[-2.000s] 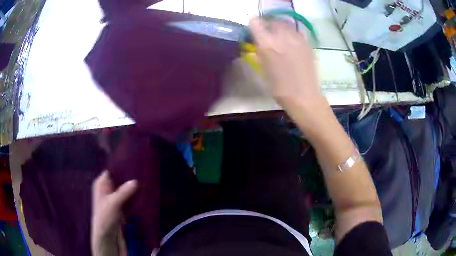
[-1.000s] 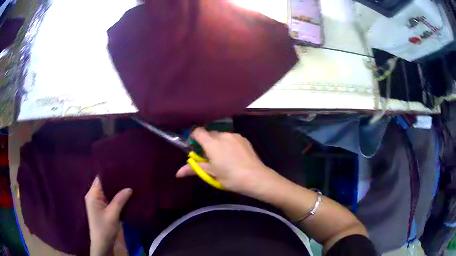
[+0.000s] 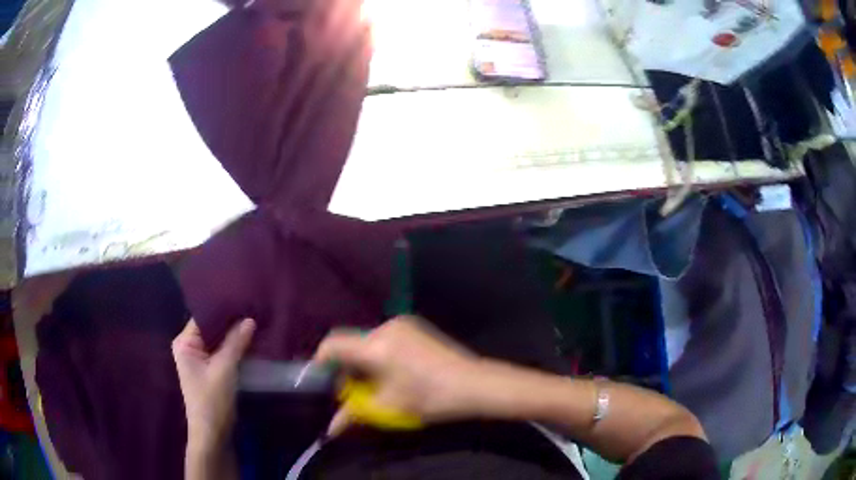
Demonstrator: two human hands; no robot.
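Observation:
My left hand (image 3: 212,375) pinches the left edge of a maroon panel (image 3: 282,272) hanging at the table's front edge. The panel meets another maroon panel (image 3: 282,112) on the table at a narrow join. My right hand (image 3: 399,375) holds the scissors (image 3: 380,405) by the yellow handle, low in front of my lap, below the panel's right part. The blades point left towards my left hand and are blurred; whether they are open cannot be told. A dark maroon pile (image 3: 108,375) lies at lower left.
The white table (image 3: 488,141) spans the top. A lit smartphone (image 3: 508,39) lies on it. The white sewing machine (image 3: 718,37) is at upper right, with pale cords (image 3: 680,150) dangling near it. Grey cloth (image 3: 732,328) with blue edges hangs at right.
The scissors and right hand have come down from the table to my lap. The chain has shifted towards me, with a narrow join now at the table edge. My left hand still holds cloth.

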